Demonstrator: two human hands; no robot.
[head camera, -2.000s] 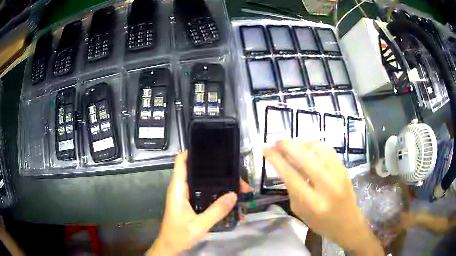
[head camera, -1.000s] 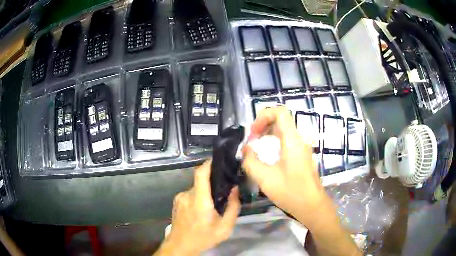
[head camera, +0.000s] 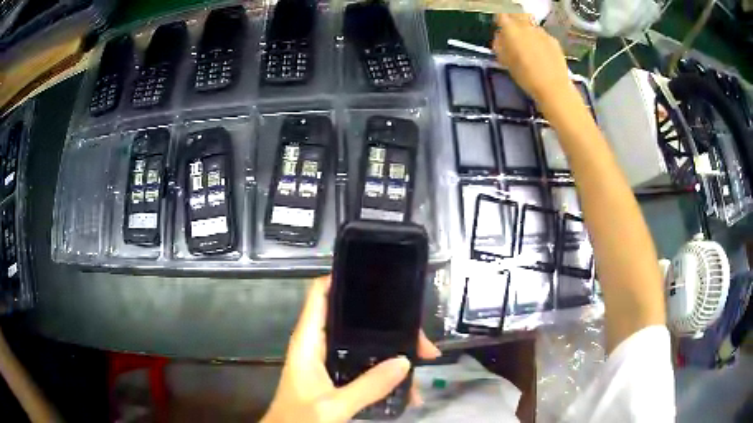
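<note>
My left hand (head camera: 334, 376) holds a black keypad phone (head camera: 378, 289) upright, screen facing me. The thumb lies over its keys. My right hand (head camera: 524, 49) is stretched to the far edge of the bench, its fingertips beside a small white piece (head camera: 532, 8); whether it grips that piece cannot be told. The lens tray (head camera: 450, 285) at right holds rows of black-framed display windows (head camera: 475, 144), some overlapping and some hidden behind my right forearm. The clear phone tray (head camera: 91, 194) at left holds keypad phones in the far row and phones back side up in the near row.
A white box (head camera: 632, 128) and a small white fan (head camera: 700, 285) stand at right. Crumpled clear film (head camera: 561, 363) lies at lower right. Part of another tray (head camera: 25, 273) shows at the left edge. A red object (head camera: 136, 380) is below the bench.
My right hand has moved from the phone, where it held a white crumpled piece, to the far edge. The phone, tilted one second ago, shows its screen again. The view has shifted.
</note>
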